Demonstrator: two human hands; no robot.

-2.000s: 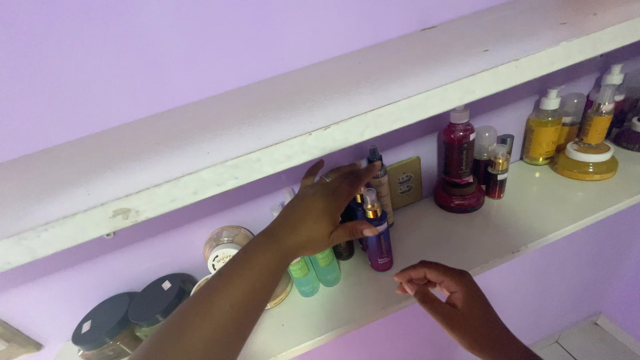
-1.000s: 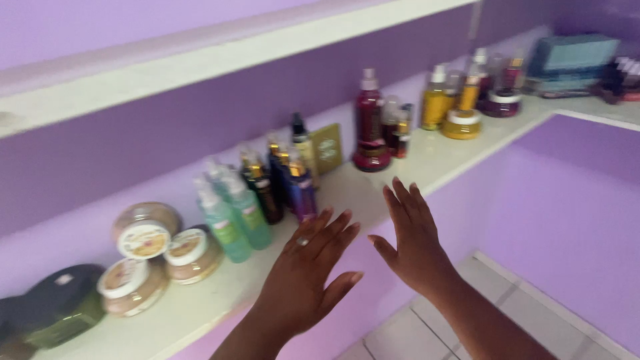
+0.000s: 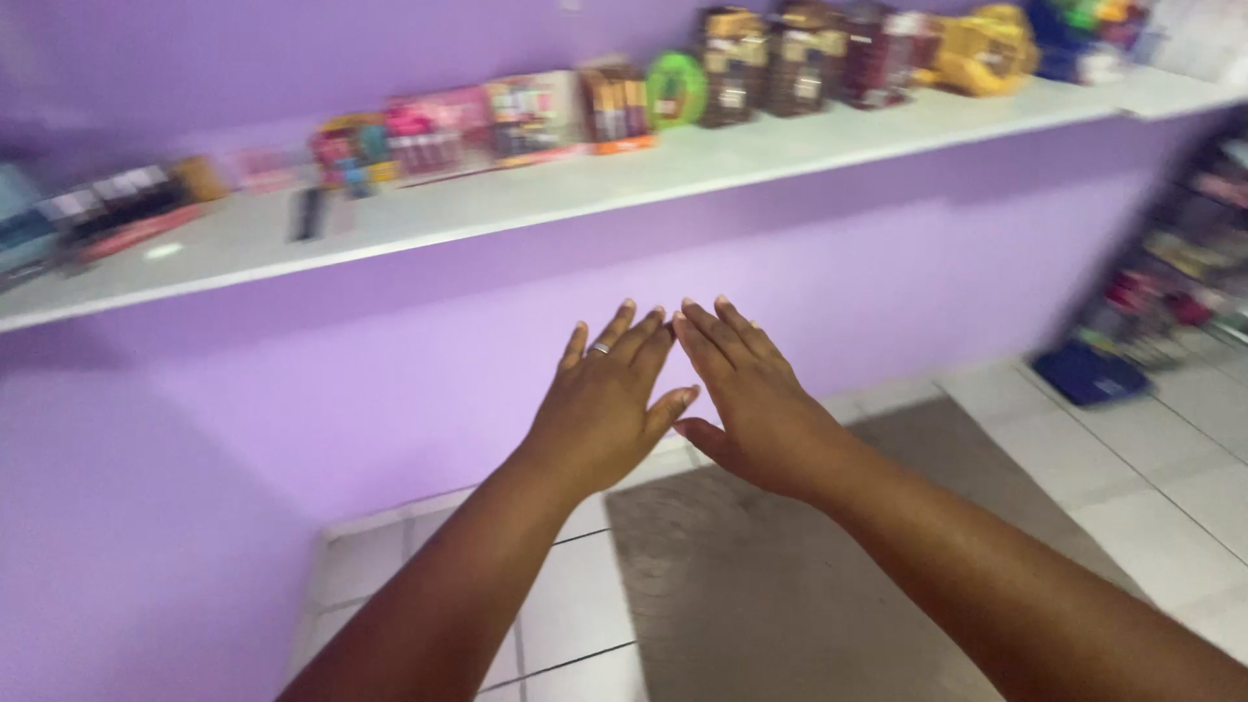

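Observation:
My left hand (image 3: 609, 400), with a ring on one finger, is held out palm down in mid-air, fingers spread and holding nothing. Beside it, my right hand (image 3: 756, 400) is also stretched out and holds nothing; the fingertips of the two hands are close together or touching. Both hands are in front of the purple wall, below a white shelf (image 3: 604, 200). On that shelf stand a bright green round item (image 3: 676, 91), boxed sets with brushes or similar sticks (image 3: 616, 105), pink packaged items (image 3: 429, 127) and dark gift packs (image 3: 736, 68). Motion blur softens their details.
A yellow wrapped item (image 3: 987, 51) stands farther right on the shelf, and a dark flat object (image 3: 308, 214) lies at the left. On the tiled floor (image 3: 575, 604) is a grey-brown mat (image 3: 780, 585). At right, a dark blue flat object (image 3: 1090, 372) lies near a stocked rack (image 3: 1189, 244).
The view has swung to another stretch of shelf. My left hand, earlier at the bottles, has drawn away from them, and both hands are now close together.

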